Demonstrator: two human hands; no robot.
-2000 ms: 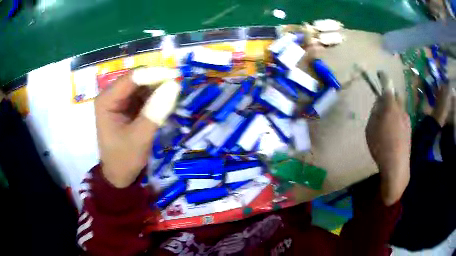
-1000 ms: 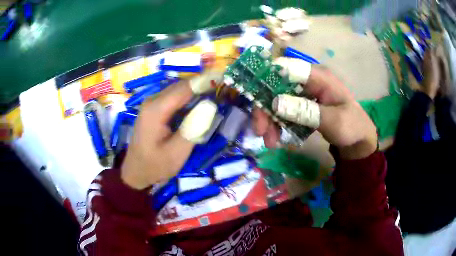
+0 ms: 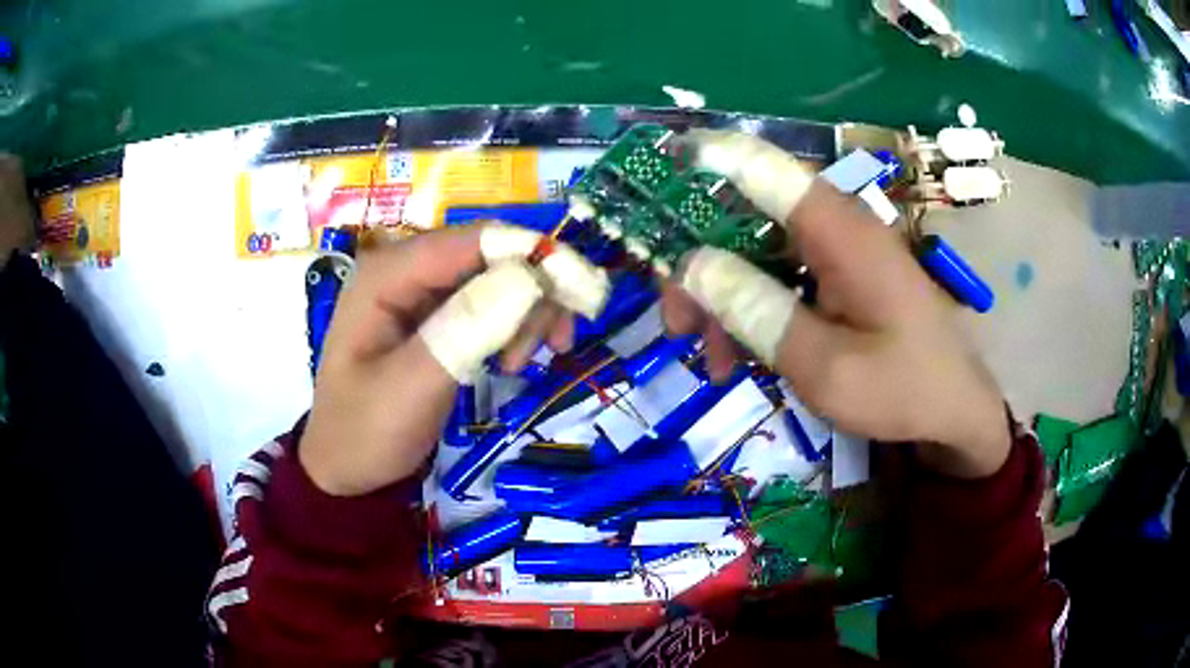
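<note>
My right hand (image 3: 848, 307), with off-white finger cots, grips a green circuit board panel (image 3: 672, 205) by its right part, above the battery pile. My left hand (image 3: 431, 333), also with finger cots, pinches thin red and yellow battery leads (image 3: 553, 243) between thumb and finger at the panel's left edge. Whether the leads touch the board cannot be told. Under the hands lies a pile of blue battery cells (image 3: 594, 476) with white pads and loose wires.
Cream plastic parts (image 3: 968, 163) lie at the upper right, with a single blue cell (image 3: 957, 273) below them. Green board panels (image 3: 1094, 463) lie at the right edge. A green belt (image 3: 522, 65) runs along the back. A person's dark sleeve (image 3: 91, 483) shows at left.
Two seconds ago my right hand was at the right over brown board; it then came to the middle with the panel. Since one second ago, both hands remain together at the panel and the view has shifted.
</note>
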